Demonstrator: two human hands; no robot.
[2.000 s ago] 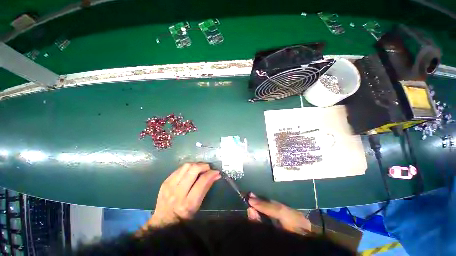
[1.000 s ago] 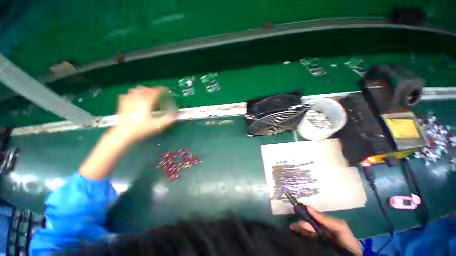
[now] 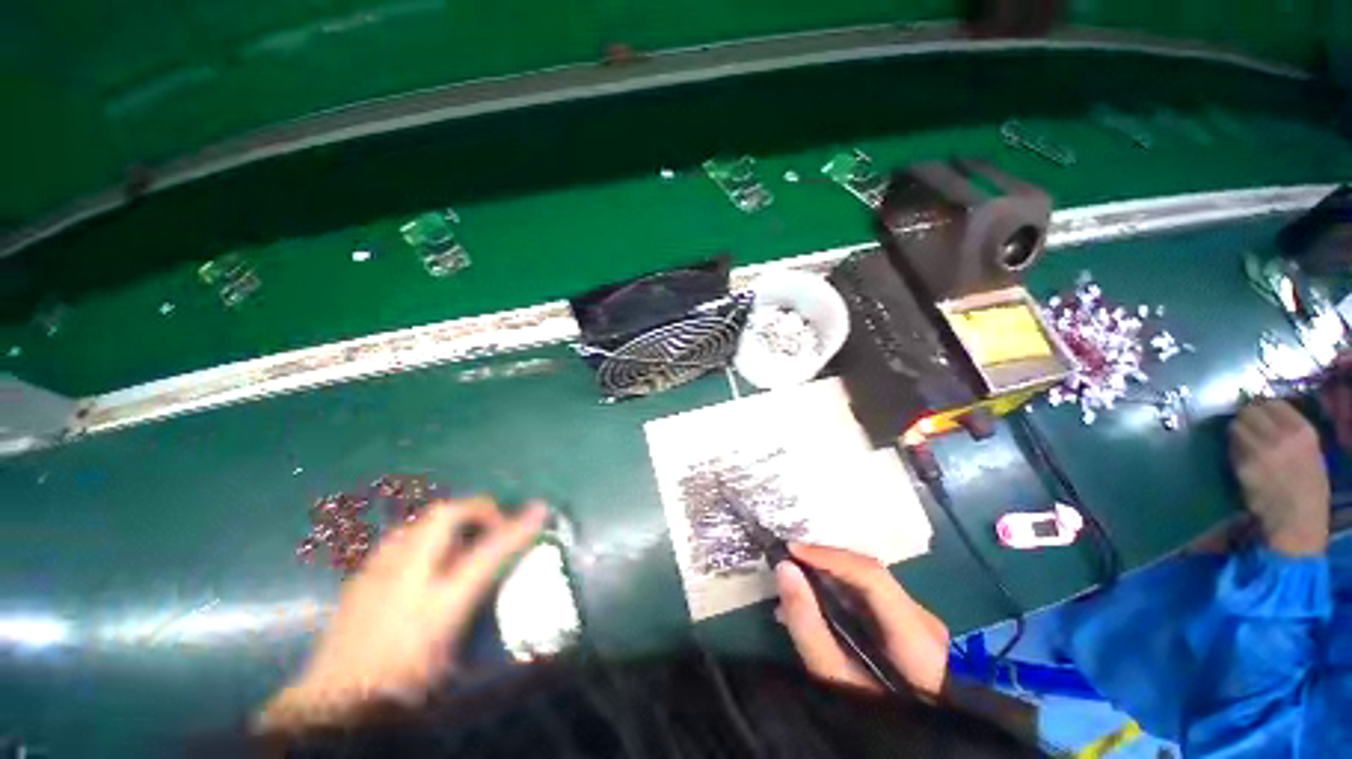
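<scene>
My left hand (image 3: 423, 601) is blurred, thumb and fingers close together at the upper edge of a whitish circuit board (image 3: 537, 601) on the bench. Whether the fingers grip the board cannot be told. My right hand (image 3: 860, 615) is shut on the black soldering iron (image 3: 813, 575). Its tip points up and left over the rows of dark slender pieces (image 3: 727, 522) on the pale card (image 3: 867, 497). A loose pile of dark red components (image 3: 349, 522) lies beyond my left hand, partly hidden by it.
Behind the card are a black fan (image 3: 667, 344), a white tub (image 3: 813, 329) and the soldering station (image 3: 905, 363) with its yellow sponge (image 3: 1005, 344). Cables run toward me beside a pink-white device (image 3: 1038, 527). Another person's hand (image 3: 1283, 467) is at right. Green boards (image 3: 435, 242) lie on the belt.
My left hand has come back from the belt edge to the bench, where a whitish board now shows. My right hand still holds the iron over the card. The view has shifted right.
</scene>
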